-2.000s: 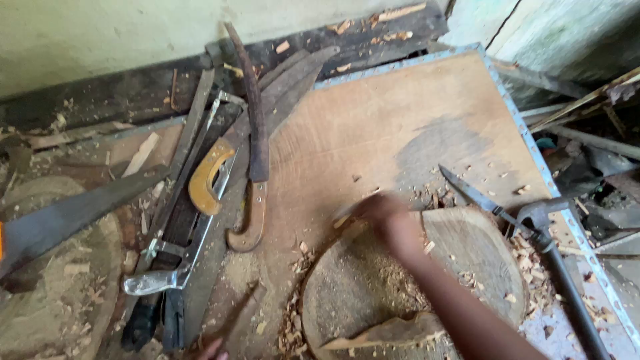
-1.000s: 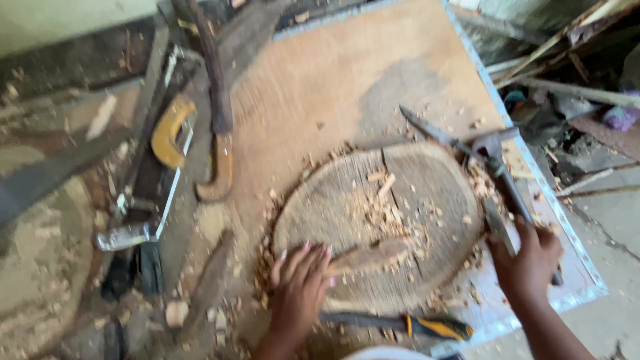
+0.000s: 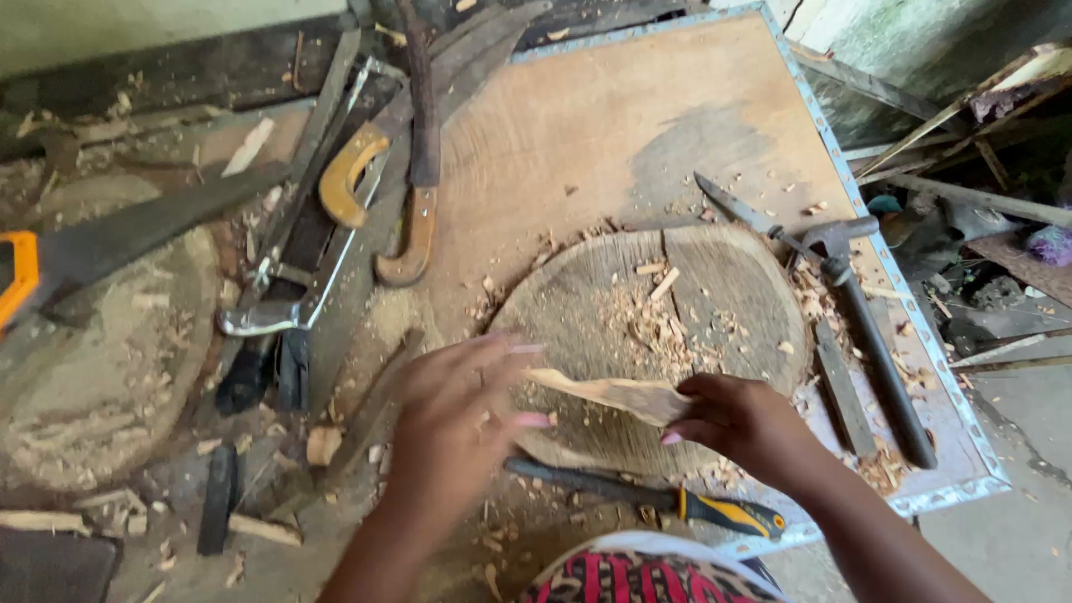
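Note:
A carved, flat piece of wood (image 3: pixel 615 394) lies level over the front half of a round log slab (image 3: pixel 578 285). My right hand (image 3: pixel 737 427) pinches its right end between thumb and fingers. My left hand (image 3: pixel 465 402) is blurred, its fingers spread at the piece's left end; whether they touch it I cannot tell. Wood shavings (image 3: pixel 657 331) cover the middle of the slab. Just in front of the slab lies a rasp or file with a black and yellow handle (image 3: pixel 733 512). A hammer (image 3: pixel 883 360) and a pointed knife blade (image 3: pixel 737 205) rest to the right, beside a flat dark bar (image 3: pixel 842 385).
To the left lie a hacksaw (image 3: pixel 335 276), a curved wooden-handled blade (image 3: pixel 410 243), a yellowish saw handle (image 3: pixel 347 180) and an orange-handled handsaw (image 3: pixel 151 230) above another log slab (image 3: pixel 100 360). A metal strip (image 3: pixel 837 159) edges the plywood board. Wood scraps crowd the right side.
One second ago my right hand was by the hammer at the right; now it holds the carved wood's right end. My left hand has lifted from the slab, where it lay on the wood.

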